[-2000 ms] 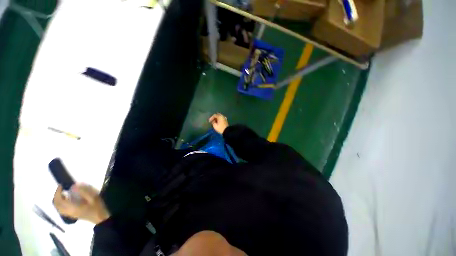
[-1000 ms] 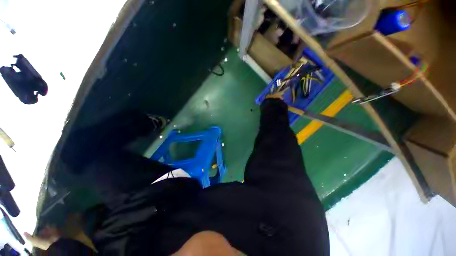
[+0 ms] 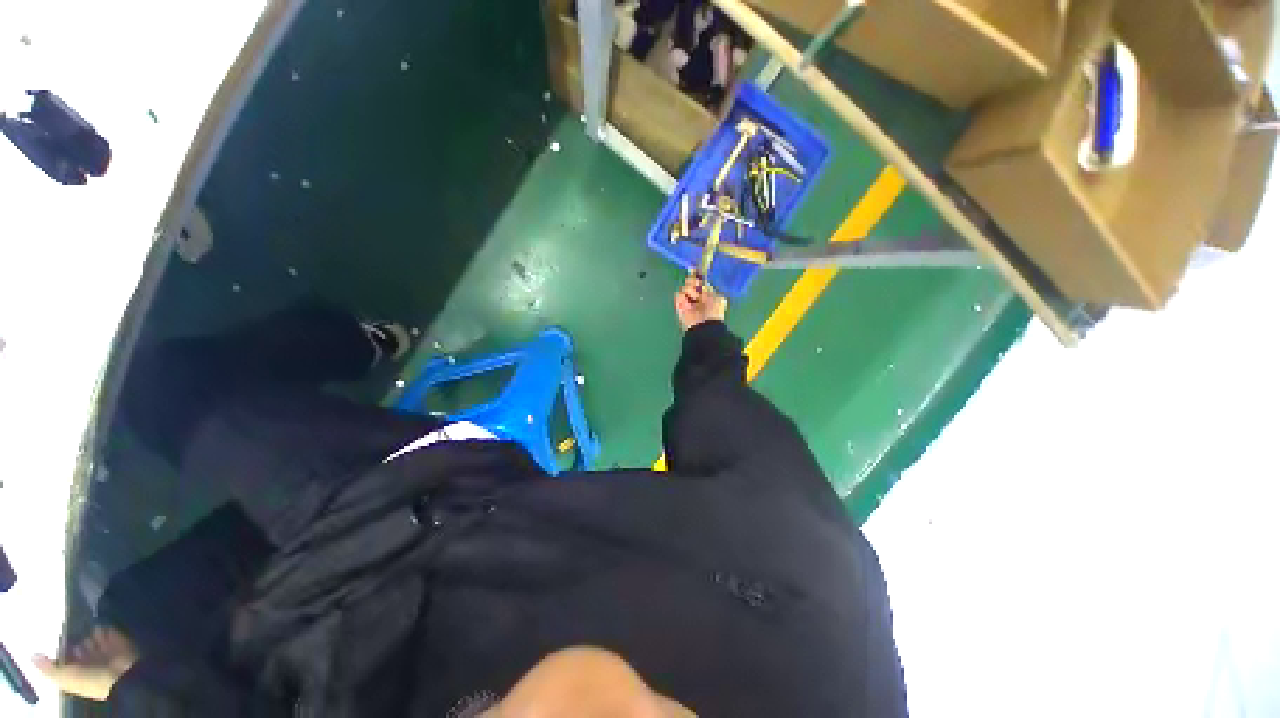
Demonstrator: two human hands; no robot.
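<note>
My right hand (image 3: 699,303) is at the near edge of the blue tool basket (image 3: 671,213). It is shut on the handle of a hammer-like tool (image 3: 713,241), whose head is over the basket. Several handled tools lie in the basket. My left hand (image 3: 93,665) is at the bench edge at the lower left, fingers extended, with nothing visible in it. A black housing part (image 3: 59,138) lies on the white bench (image 3: 84,323) at the upper left.
A blue stool (image 3: 522,407) stands on the green floor in front of my body. A rack rail (image 3: 898,154) crosses beside the basket. Cardboard boxes (image 3: 1053,197) are at the upper right. Dark thin items lie at the far left bench edge.
My left hand has let go of the black device it held two seconds ago and moved to the bench edge. My right hand reached the basket, then drew back slightly with a tool.
</note>
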